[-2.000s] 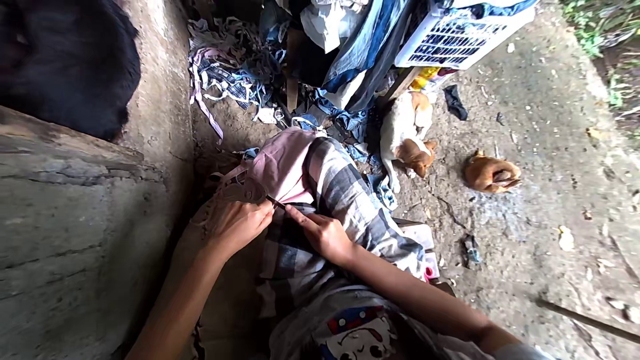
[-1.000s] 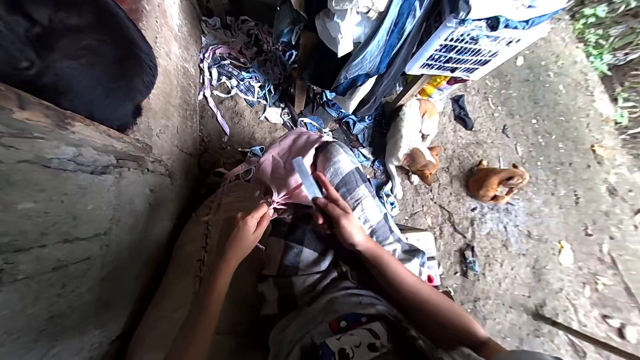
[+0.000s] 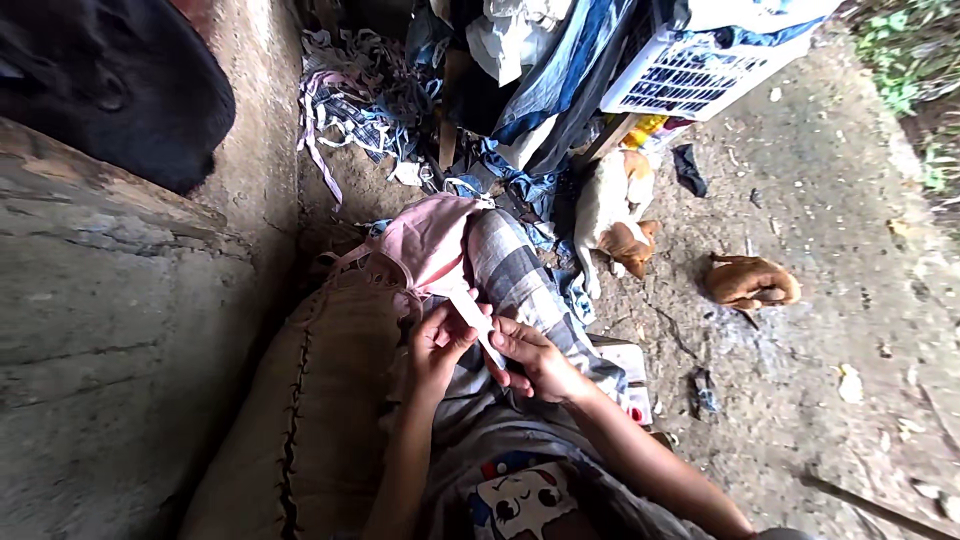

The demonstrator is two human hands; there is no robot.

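A pale flat strip, perhaps a blade [image 3: 474,321], slants between my hands over my lap; its exact kind is unclear. My right hand [image 3: 529,355] grips its lower part between thumb and fingers. My left hand [image 3: 444,346] is at its left side, thumb and fingertips close to or touching it; whether they hold it cannot be told. Pink cloth [image 3: 429,241] lies over my knee just beyond the hands, with knotted strips at its left edge. Under it are checked trousers [image 3: 517,259]. A large stitched beige sack [image 3: 345,420] lies to the left.
A white and brown dog [image 3: 611,202] and a curled brown dog [image 3: 752,283] lie on the ground at the right. A white plastic crate [image 3: 679,71] with cloth stands beyond them. Scrap fabric strips [image 3: 367,120] are heaped ahead. A concrete wall [image 3: 112,352] and a dark-furred animal [image 3: 112,90] are at the left.
My left hand has left the gathered pink cloth and come right, beside the pale strip. My right hand has moved lower with the strip.
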